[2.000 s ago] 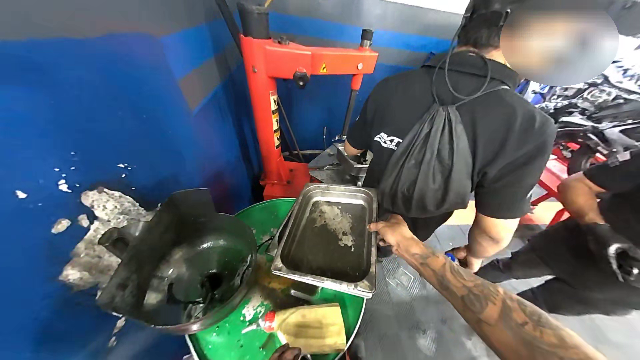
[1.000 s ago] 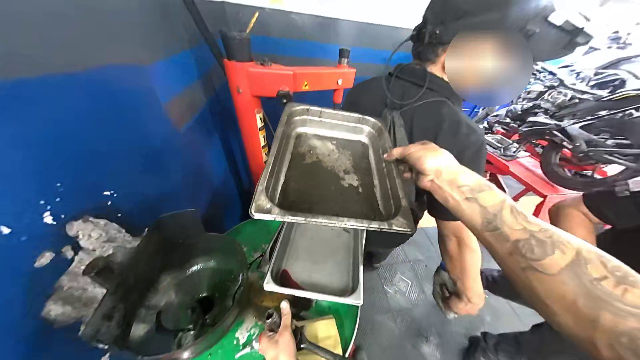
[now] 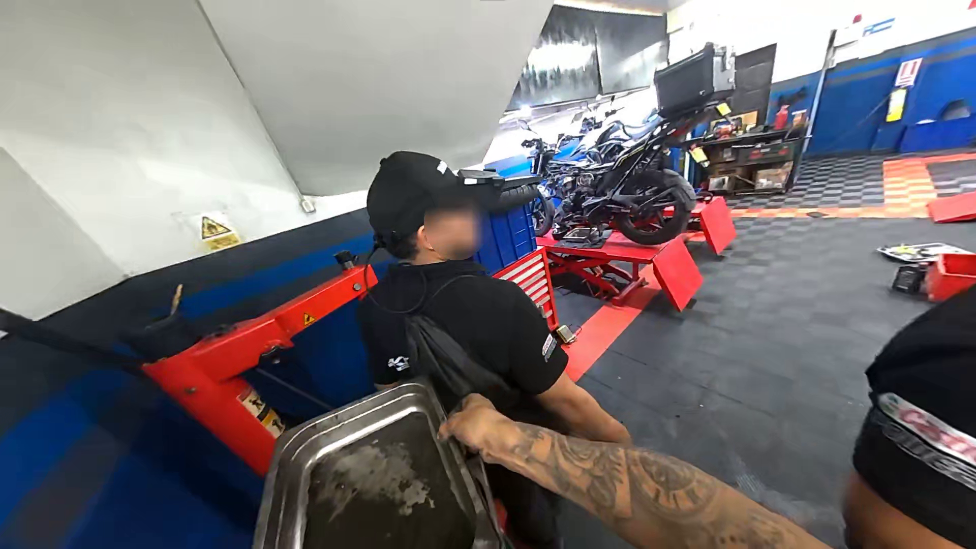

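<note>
My right hand (image 3: pixel 474 428) grips the right rim of a rectangular stainless steel pan (image 3: pixel 381 488), whose inside is dark and stained with a greyish patch. The pan is at the bottom centre, cut off by the lower edge of the view. Just beyond it stands a co-worker (image 3: pixel 457 328) in a black cap and black shirt, with a dark drawstring bag on the back. The pan's far edge overlaps the co-worker's back; whether they touch I cannot tell. My left hand is out of view.
Left of the co-worker rises a red steel shop machine arm (image 3: pixel 252 335). Past the co-worker are a red drawer cabinet (image 3: pixel 530 280) and a motorcycle (image 3: pixel 618 187) on a red lift (image 3: pixel 610 255). Another person's black sleeve (image 3: pixel 926 404) is close at the right edge. A red bin (image 3: pixel 951 276) lies farther off.
The view has swung up and right. The steel pan was raised off a second pan below it. My left hand, at the lower pan one second ago, has gone out of view.
</note>
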